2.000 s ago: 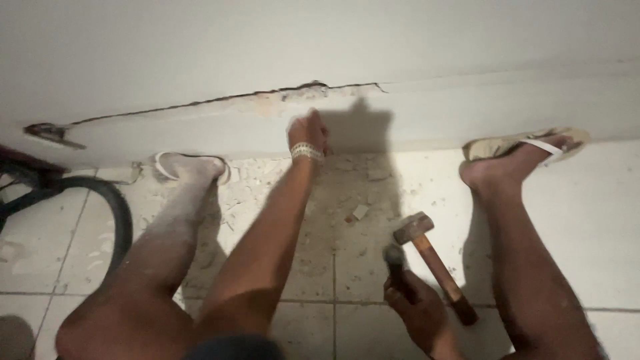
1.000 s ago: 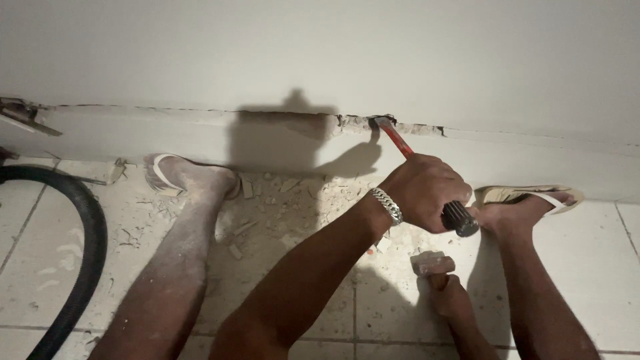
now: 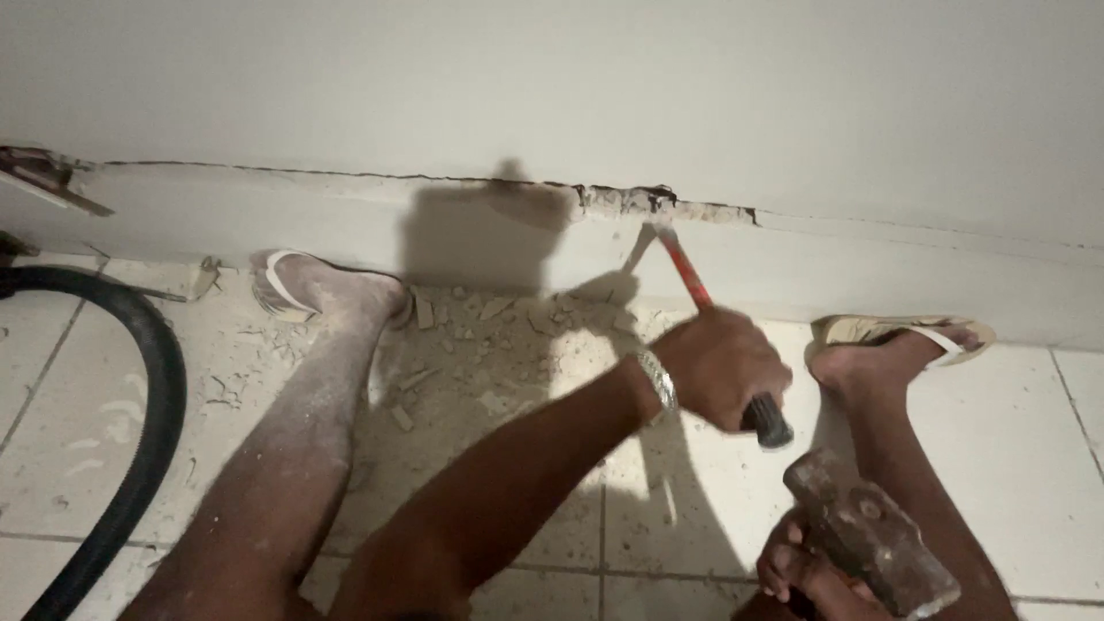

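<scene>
My left hand [image 3: 724,371], with a chain bracelet at the wrist, is closed around a chisel [image 3: 686,266] with a red shaft and a black grip end. The chisel tip meets the lower wall just under a chipped, broken stretch of the crack [image 3: 638,200]. Below and to the right, my right hand [image 3: 815,565] holds a club hammer near its head [image 3: 871,530]; the heavy metal head is close to the chisel's butt but apart from it. The hammer's handle is hidden.
Plaster chips and dust [image 3: 483,345] lie on the tiled floor [image 3: 552,535] between my feet, which are in flip-flops [image 3: 906,336] by the wall. A black corrugated hose [image 3: 164,371] curves at the left. Farther up left, a hole in the wall [image 3: 43,172] has broken edges.
Two seconds ago the left hand was at the wall and the hammer lay beside the right hand. The right hand has since gripped the hammer and raised it toward the chisel.
</scene>
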